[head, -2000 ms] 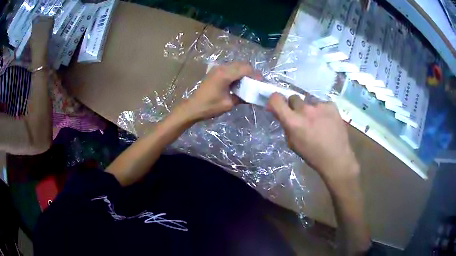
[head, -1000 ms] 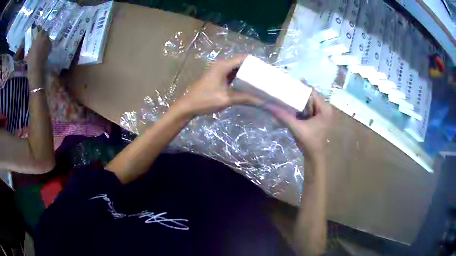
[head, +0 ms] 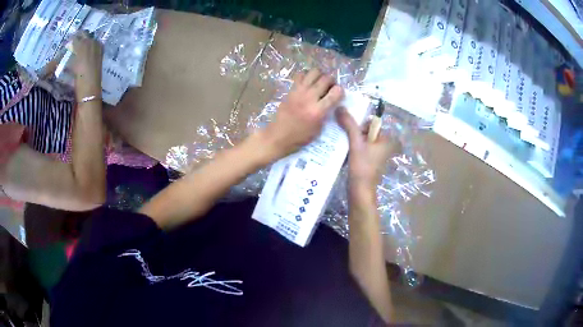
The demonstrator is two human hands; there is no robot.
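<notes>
A slim white product box point(head: 297, 191) with dark print and a column of icons lies at a slant in front of me, its near end by my dark shirt. My left hand point(head: 307, 108) is on its far end, fingers bent over it. My right hand point(head: 367, 150) is at the box's right edge, thumb against the far end, and also holds a small cutter point(head: 375, 122) with a pale handle and dark tip pointing away. Crinkled clear film point(head: 399, 191) lies around and under the box and hands. Whether film covers the box, I cannot tell.
Overlapping rows of white boxes point(head: 505, 83) stand at right on a pale tray point(head: 505, 169). Brown cardboard point(head: 185, 70) covers the surface. At left a co-worker's hand point(head: 87, 60) is on white boxes point(head: 48, 32). Blue plastic point(head: 569, 166) is at far right.
The box has turned from crosswise to lengthwise and moved nearer me, its printed face now up. The cutter now shows in my right hand. The co-worker's hand has moved right.
</notes>
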